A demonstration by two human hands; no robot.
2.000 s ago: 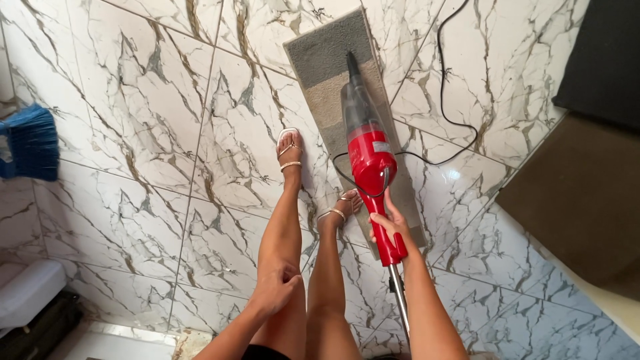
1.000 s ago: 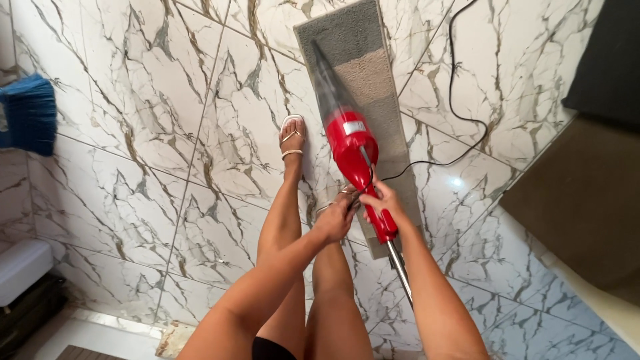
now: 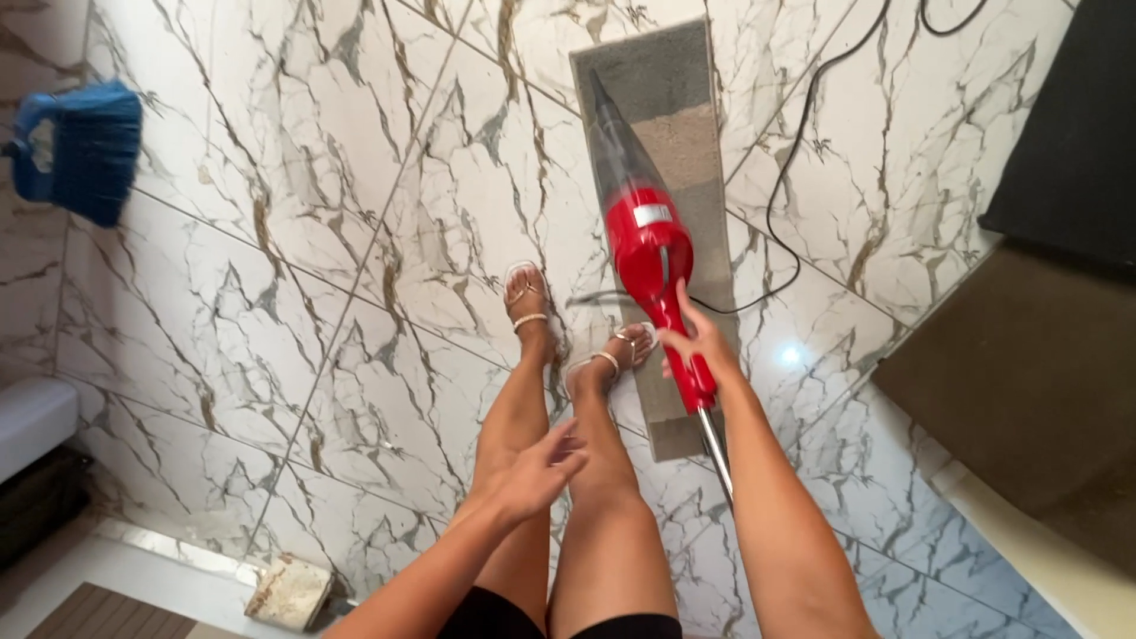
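A red stick vacuum cleaner [image 3: 650, 235] with a clear, dark-tinted nozzle lies at a slant over a long striped rug [image 3: 683, 146] in grey and beige. My right hand [image 3: 697, 342] is wrapped around its red handle, just above the metal tube [image 3: 714, 453]. The nozzle tip is over the rug's far grey stripe; whether it touches is not clear. My left hand [image 3: 541, 466] holds nothing, its fingers apart, over my legs and left of the handle. A black power cord [image 3: 803, 133] curves from the vacuum to the right and up the floor.
A blue broom head [image 3: 93, 151] is at the far left. Brown and black furniture [image 3: 1012, 382] stands at the right. A white object [image 3: 35, 417] is at the left edge, a worn block [image 3: 288, 590] at lower left. My sandalled feet [image 3: 530, 297] are beside and partly on the rug.
A second ago my left hand was near the vacuum's handle and cord; now it is away from them, lower and to the left. The nozzle has swung leftward on the rug since two seconds ago.
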